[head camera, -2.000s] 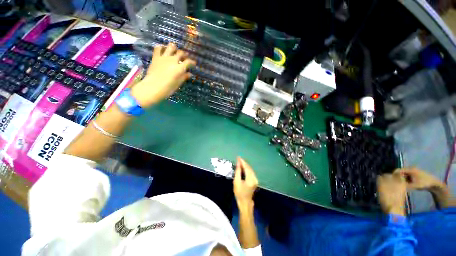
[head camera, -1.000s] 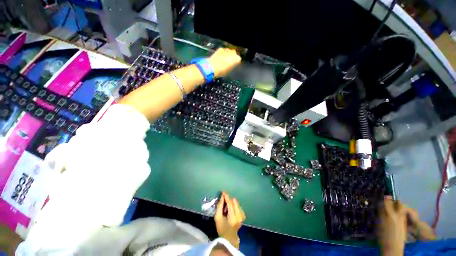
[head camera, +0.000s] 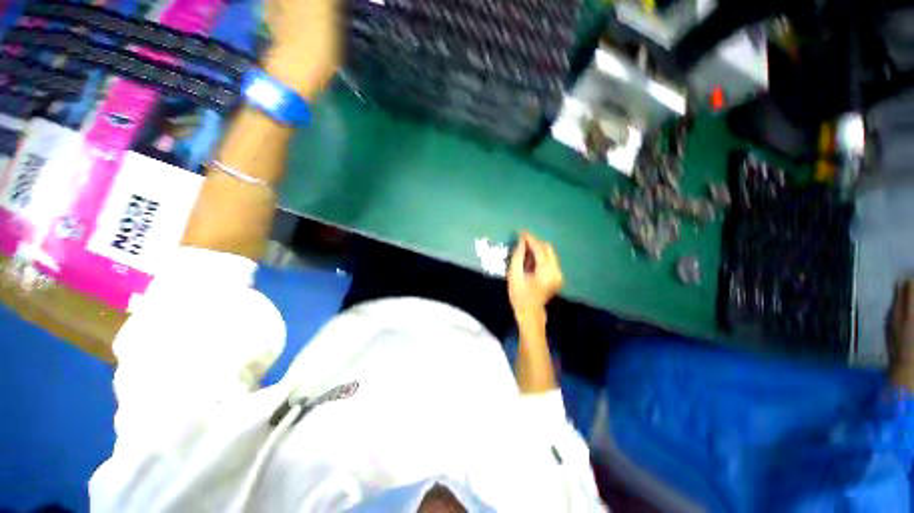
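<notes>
My left hand (head camera: 301, 45) is blurred and cut off by the top edge, between the carton and the tray stack; its fingers cannot be made out. My right hand (head camera: 534, 271) is at the mat's front edge, fingers drawn together. A dark spot shows between them, but whether it is a held part is unclear. A small pile of white pieces (head camera: 491, 255) lies just left of it on the green mat (head camera: 401, 190). Round metallic modules (head camera: 656, 200) lie heaped to the right. The white metal box, possibly a screw feeder (head camera: 599, 130), stands behind them.
Clear blister trays (head camera: 471, 65) with dark parts stand at the back. The pink carton (head camera: 110, 200) with rows of black parts is at left. A black tray (head camera: 787, 261) is at right, beside a neighbour's blue sleeve (head camera: 742, 431) and hand. A pale box with a red light is behind.
The view has shifted. My left hand has moved from the back of the mat, past the trays, left towards the carton. My right hand remains beside the white pieces.
</notes>
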